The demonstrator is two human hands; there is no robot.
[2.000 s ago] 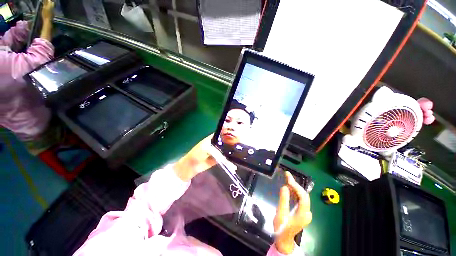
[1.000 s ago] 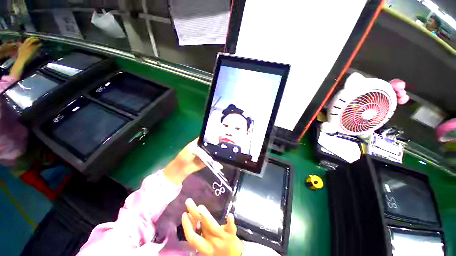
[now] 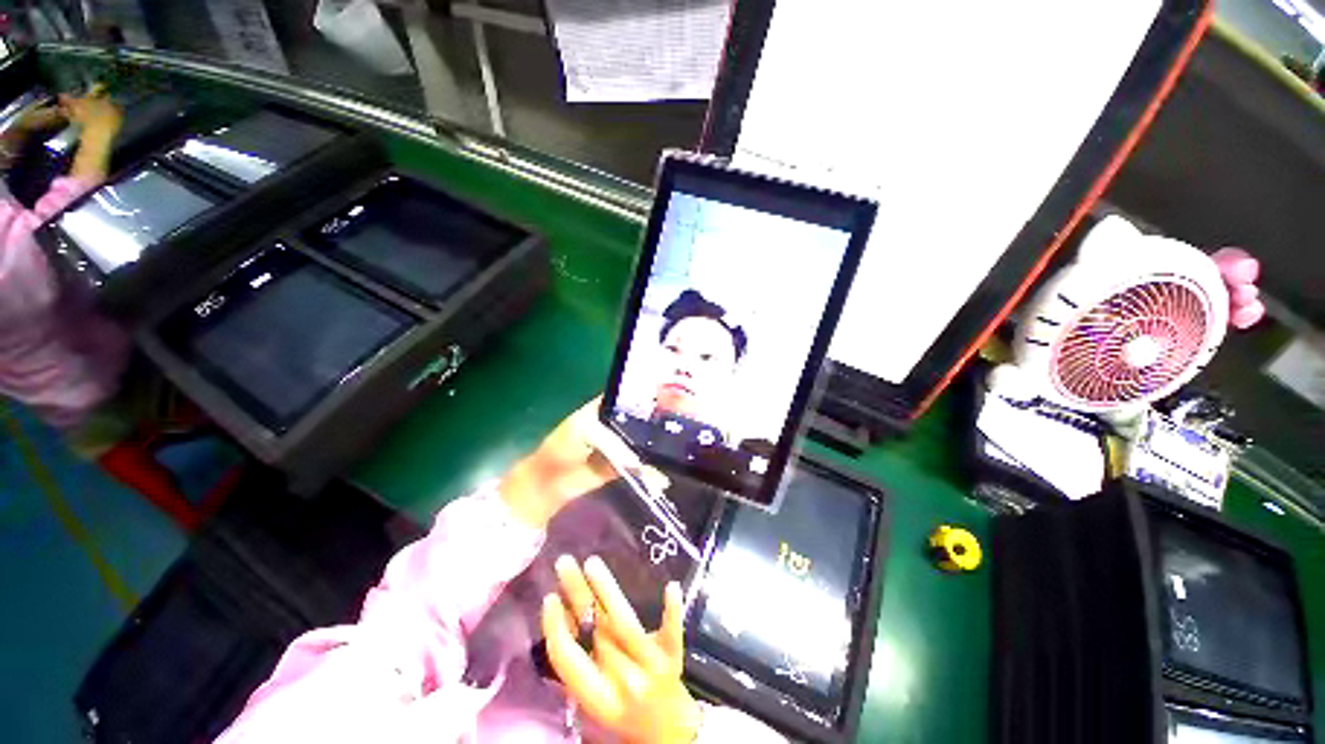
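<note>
My left hand (image 3: 560, 468) grips the lower left corner of a black-framed tablet (image 3: 785, 298), held up and tilted above the bench. Its screen shows a camera picture of a person. Below it, a second tablet (image 3: 778, 581) lies face up in a black foam tray (image 3: 868, 625), its glass reflecting light. A clear film with a white handwritten mark shows left of it, under the held tablet. My right hand (image 3: 625, 654) is palm up below the held tablet, fingers apart. A small glint shows between its fingers; I cannot tell what it is.
A large white light panel (image 3: 930, 160) stands behind. A white and pink fan (image 3: 1126, 327), a yellow item (image 3: 955, 548) and a black tray stack (image 3: 1068, 625) are at right. Trays with tablets (image 3: 298, 342) stand at left, near another person's pink sleeve (image 3: 58, 291).
My right hand has moved left from beside the tray to below the held tablet and turned palm up. The view has shifted a little; the tablet is still held up.
</note>
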